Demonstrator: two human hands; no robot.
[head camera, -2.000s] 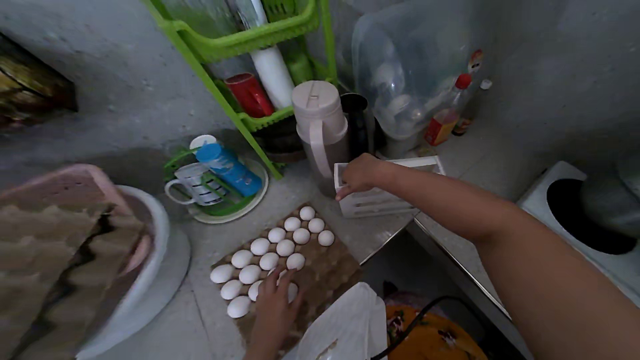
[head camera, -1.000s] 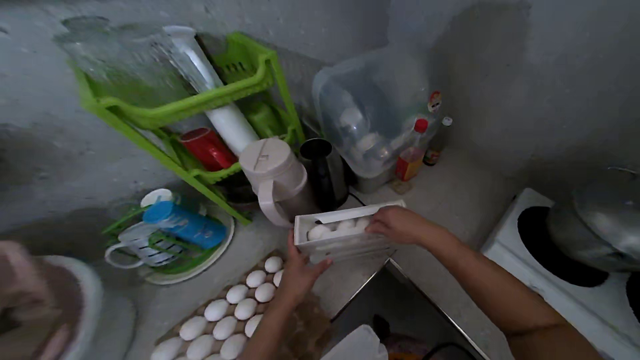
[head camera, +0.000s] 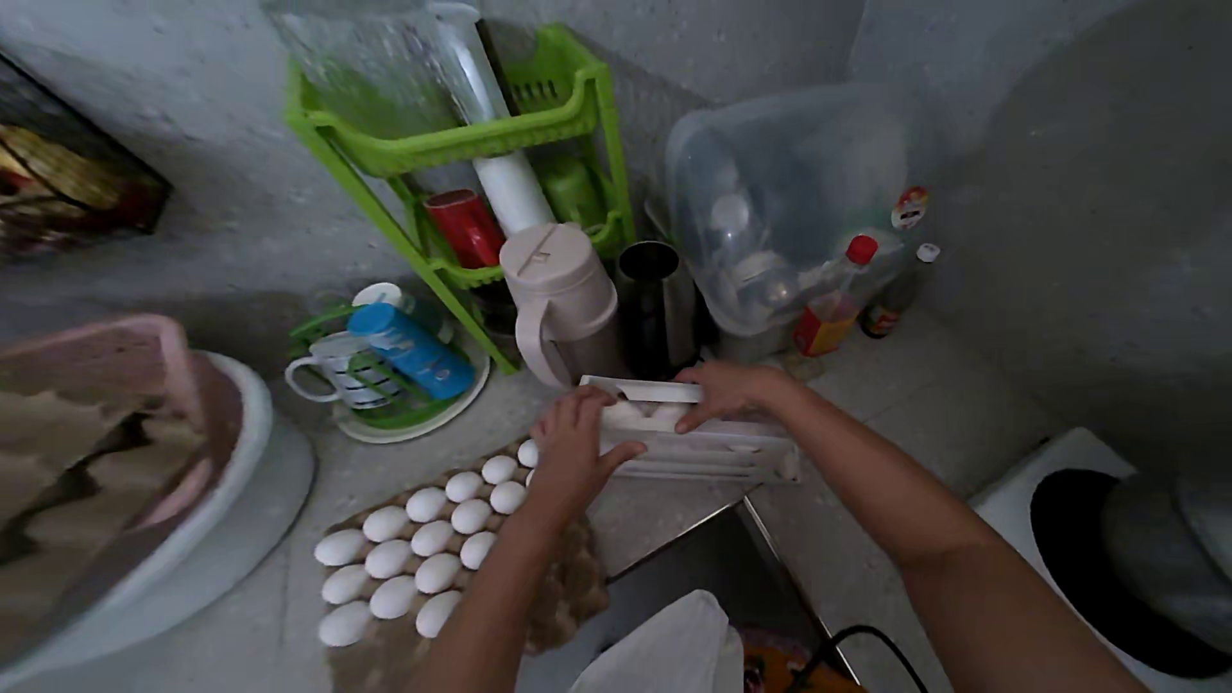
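A white plastic egg holder (head camera: 707, 457) with slatted sides lies on the counter in front of a beige thermos jug (head camera: 563, 298). White eggs (head camera: 659, 414) show through its top. My left hand (head camera: 577, 452) grips its left end, thumb along the front. My right hand (head camera: 731, 393) reaches over its top, fingers inside at the eggs; whether they hold one is hidden. Left of the holder, a cardboard egg tray (head camera: 568, 587) carries rows of white eggs (head camera: 433, 537), partly covered by my left forearm.
Behind stand a green rack (head camera: 462, 144), a black metal pitcher (head camera: 657, 308), a clear plastic bin (head camera: 789, 192) and sauce bottles (head camera: 835, 308). Mugs and a blue cup (head camera: 409, 351) sit on a plate rack at left, beyond a large basin (head camera: 279, 481). A stove (head camera: 1068, 462) is at right.
My left hand has moved from the eggs on the cardboard tray to the left end of the white holder. My right hand has stayed at the holder, its fingers now nearer the middle.
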